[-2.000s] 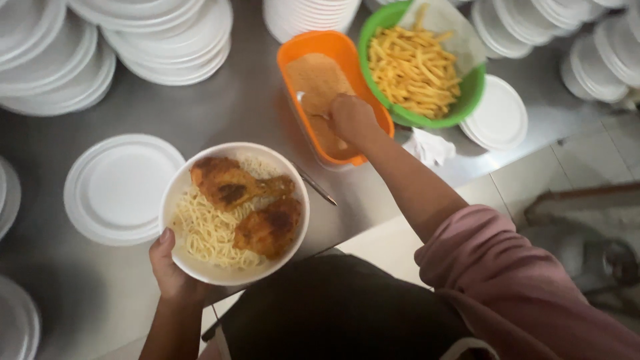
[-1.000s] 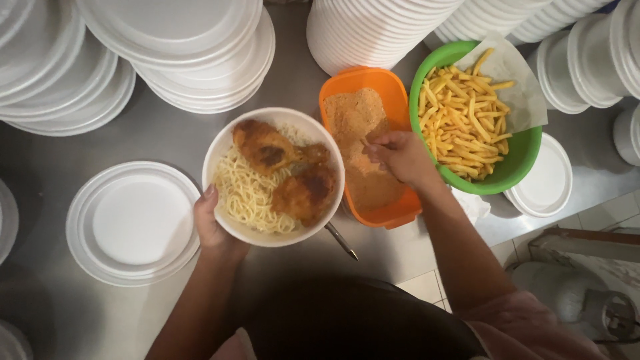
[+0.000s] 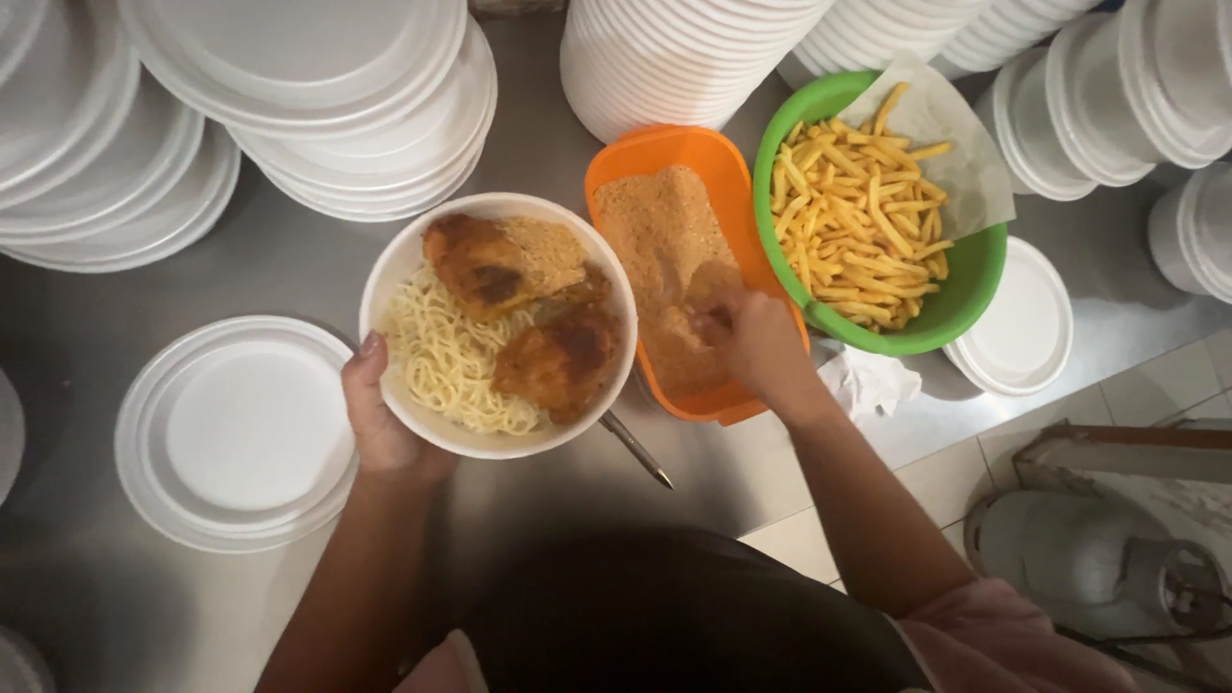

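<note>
My left hand (image 3: 383, 414) holds a white foam bowl (image 3: 373, 318) by its rim and side, thumb on the rim. Spaghetti (image 3: 448, 356) and two browned chicken pieces (image 3: 563, 361) lie in it; tan crumbs (image 3: 549, 252) coat part of the upper piece. My right hand (image 3: 760, 342) is down in an orange plastic container (image 3: 736, 183) that holds more of the crumbly tan powder (image 3: 674, 221). Its fingertips are sunk in or hidden by the powder, so whether they pinch any cannot be told. Right of it stands a green bowl (image 3: 982, 289) of French fries (image 3: 857, 221).
Stacks of white foam lids (image 3: 298, 58) and bowls (image 3: 674, 58) line the back of the metal counter (image 3: 539, 539). A lid (image 3: 241, 428) lies at left, another (image 3: 1015, 318) at right. A pen (image 3: 637, 450) and crumpled paper (image 3: 871, 380) lie nearby. A gas cylinder (image 3: 1068, 558) stands on the floor.
Tan crumbs now show on the upper chicken piece, which was bare of them before. My right hand, raised over the container one second ago, is down in the powder. My left hand keeps holding the bowl.
</note>
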